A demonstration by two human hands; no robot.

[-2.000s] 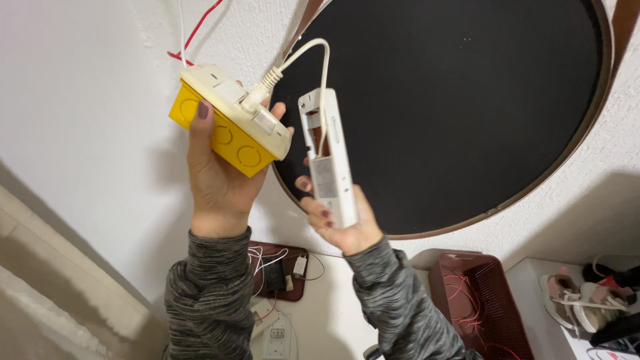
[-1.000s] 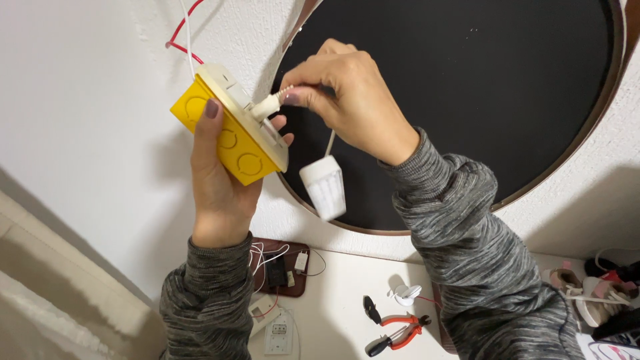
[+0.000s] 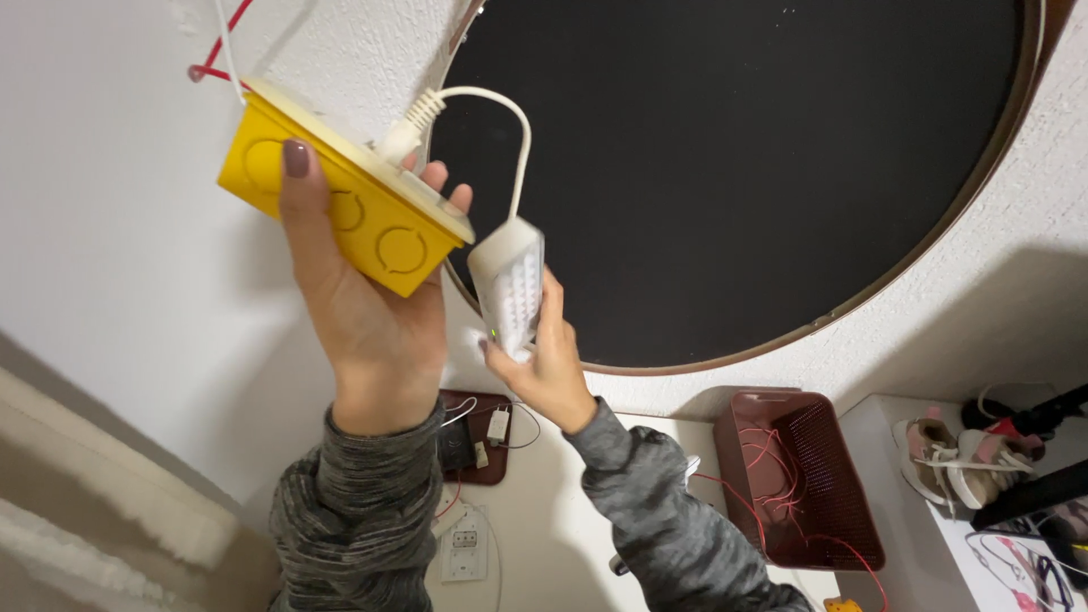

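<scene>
My left hand (image 3: 374, 314) grips a yellow plastic electrical box (image 3: 340, 204) from below, its thumb on the yellow side. A pale cover plate (image 3: 365, 161) is fitted on the box, and a white plug (image 3: 404, 132) sits against it with its cord (image 3: 525, 136) arching to the right. That cord runs into a white LED emergency light (image 3: 510, 285), which my right hand (image 3: 548, 365) holds by its lower end. A small green light glows near that end. One red wire (image 3: 223, 38) and one white wire lead up from the box's left end. The plug's prongs are hidden.
Behind my hands a large round dark panel with a brown rim (image 3: 790, 348) is against the textured wall. Below are a brown tray (image 3: 497, 467) with a charger, a wall socket plate (image 3: 464, 548), a maroon basket (image 3: 871, 510) with red wires, and shoes (image 3: 960, 459) at the right. A curtain (image 3: 102, 501) hangs left.
My right hand has left the plug and moved down to the emergency light, which hung from its cord a second ago. My left hand still holds the yellow box.
</scene>
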